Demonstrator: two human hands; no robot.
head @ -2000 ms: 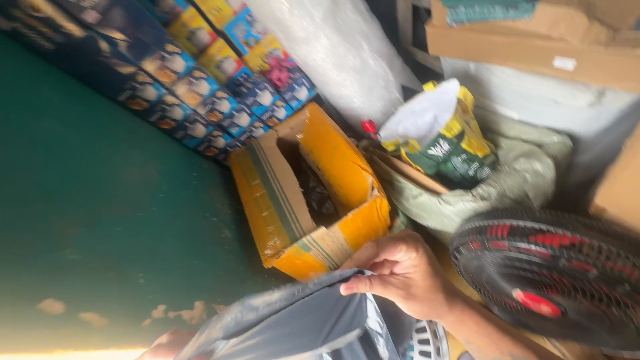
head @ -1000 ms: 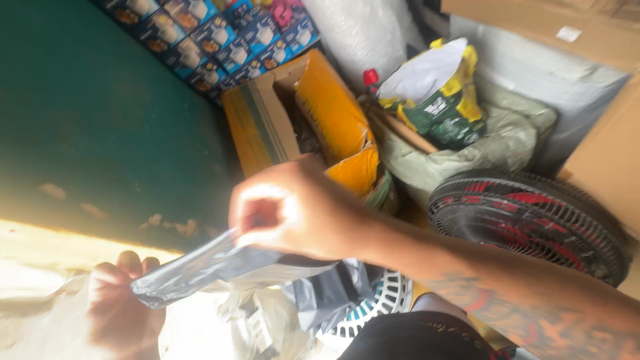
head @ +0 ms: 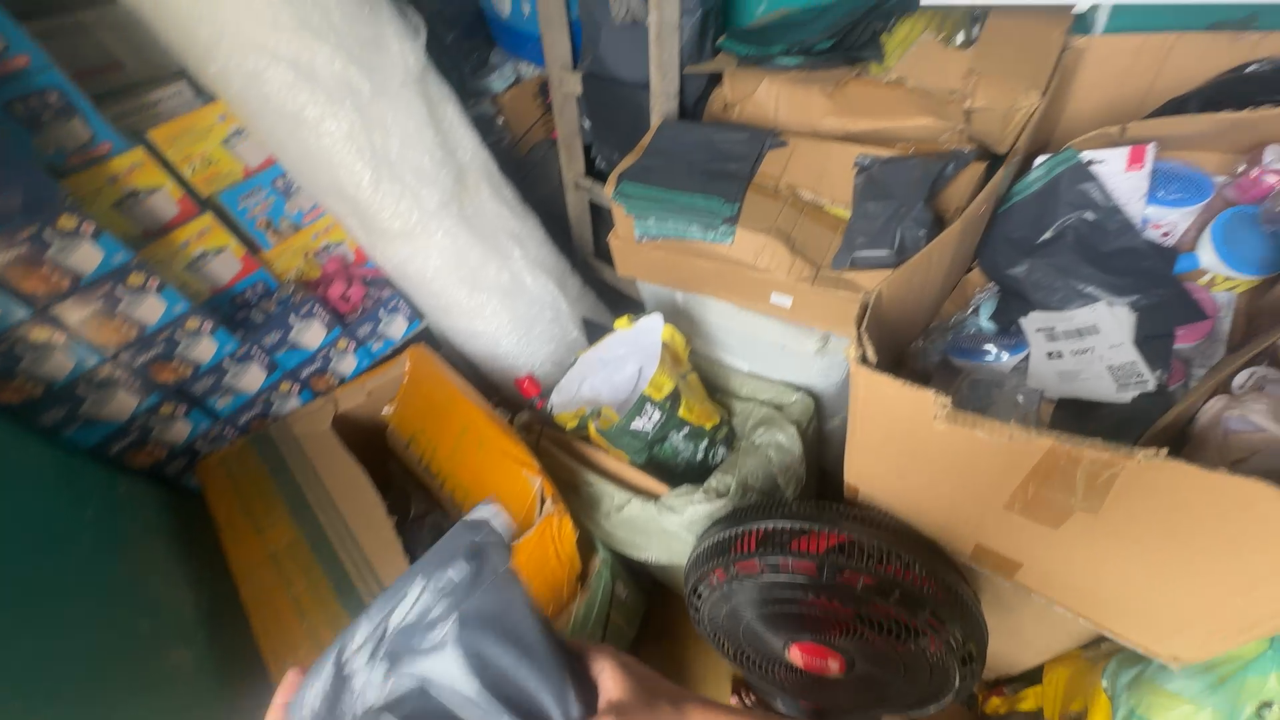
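Observation:
A grey plastic mailing bag (head: 440, 620) is at the bottom, in front of an orange-yellow cardboard box (head: 470, 440) whose flaps stand up. Only fingertips of my left hand (head: 286, 690) show, at the bag's left edge. At its right edge is my right hand (head: 630, 685), partly hidden behind the bag and cut off by the frame. The bag is held between both hands and looks filled out; its contents are hidden.
A black and red fan (head: 835, 610) stands right of the hands. Behind are a sack (head: 770, 440) holding a yellow-green bag, a bubble wrap roll (head: 400, 180) and stacked printed boxes (head: 200, 260). An open carton (head: 1000, 480) of packed goods is at right.
My hands have moved from stretching the grey bag at the lower left to holding it in front of the orange-yellow box. The view has swung right, bringing in the cartons there.

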